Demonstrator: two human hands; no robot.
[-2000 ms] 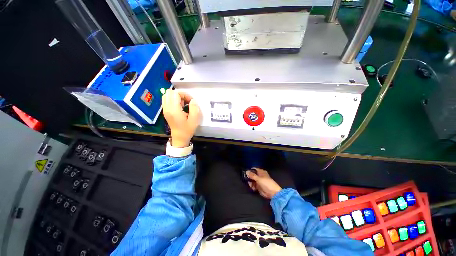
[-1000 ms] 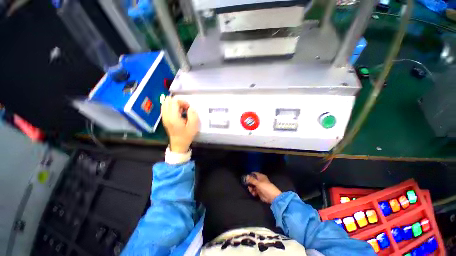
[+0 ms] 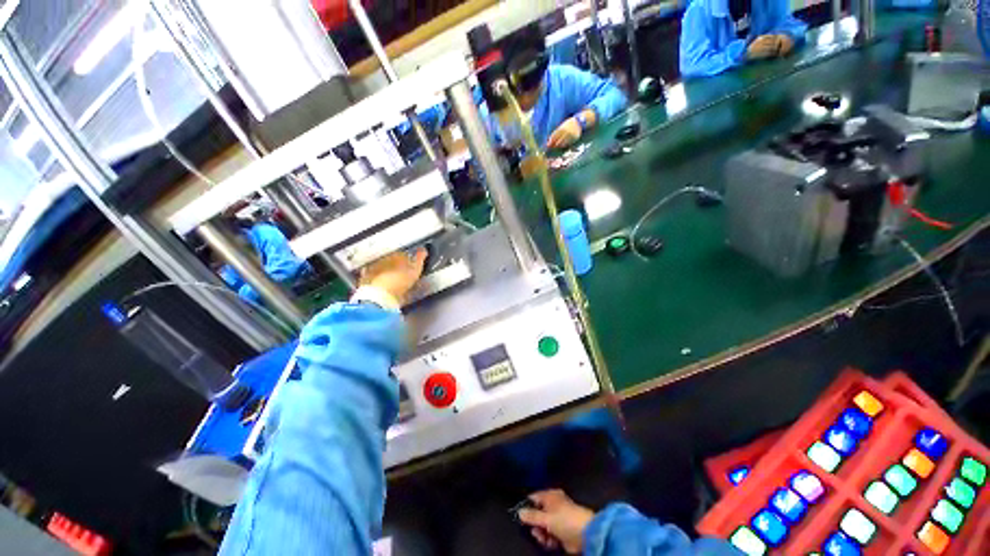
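Note:
The silver press stands in front of me, tilted in the view. My left hand reaches in between the upper block and the lower metal block. Its fingertips are near a small dark item, and I cannot tell whether they grip it. My right hand is low over my lap, with its fingers closed on a small dark unit, partly hidden by the fingers. The red stop button and right green button show on the front panel.
Red trays with coloured square units are at lower right. A blue box stands left of the press, partly behind my sleeve. A yellowish hose hangs by the right column. A grey machine and two people in blue are across the green bench.
My left hand has left the panel's left end and reached into the press. The upper block is raised from the lower one. The view has swung up and right. My right hand stays low.

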